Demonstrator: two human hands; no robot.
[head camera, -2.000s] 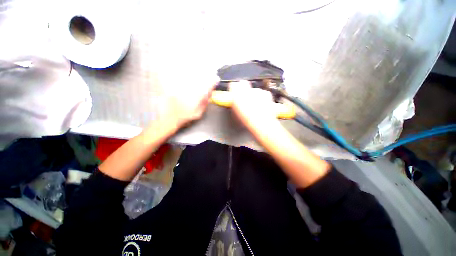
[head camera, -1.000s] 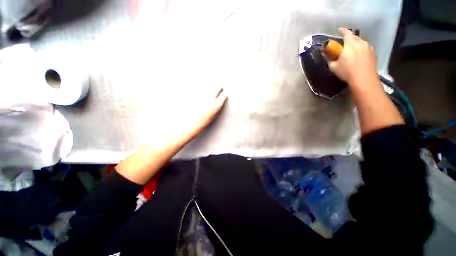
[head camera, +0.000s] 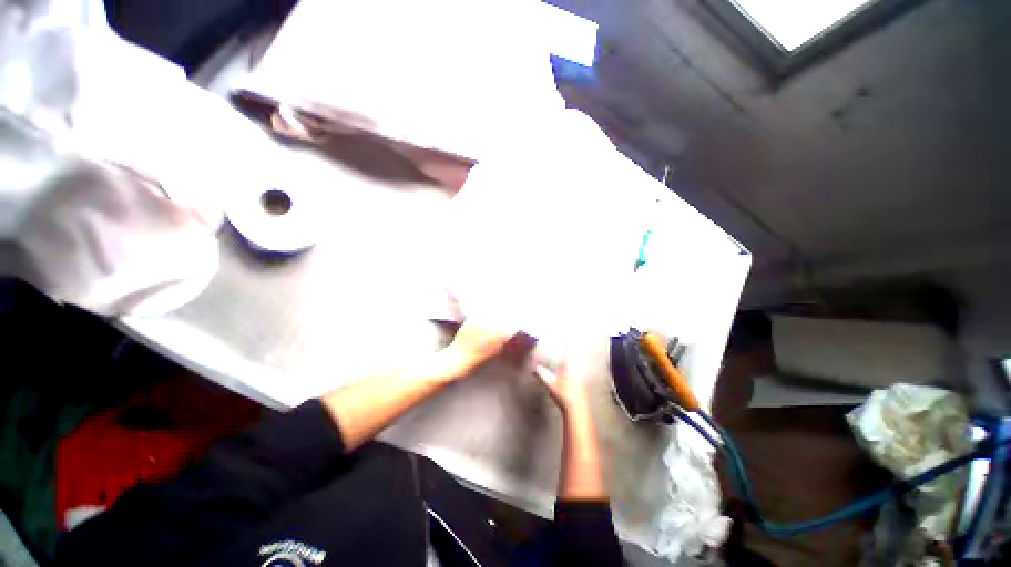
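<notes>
A pale garment panel (head camera: 532, 244) lies on the pressing table, its outline washed out by glare. My left hand (head camera: 483, 344) is at its near part, fingers pointing right. My right hand (head camera: 565, 385) is just to the right, off the iron, fingertips near the left hand's. Glare hides whether either hand pinches the cloth. The steam iron (head camera: 640, 377), dark with an orange handle, sits to the right of my right hand, touched by neither hand. The white tape roll (head camera: 266, 228) lies at left.
Draped pale cloth (head camera: 122, 238) covers the left edge. Pale layered pieces (head camera: 377, 66) lie at the far side. A small green screwdriver (head camera: 643, 250) lies beyond the iron. Crumpled white plastic (head camera: 690, 498) is at the near right corner, beside the blue-green hose (head camera: 776, 529).
My right hand has let go of the iron and moved left beside my left hand. The view has turned and shows more of the far side, where pale stacked pieces and the screwdriver now show.
</notes>
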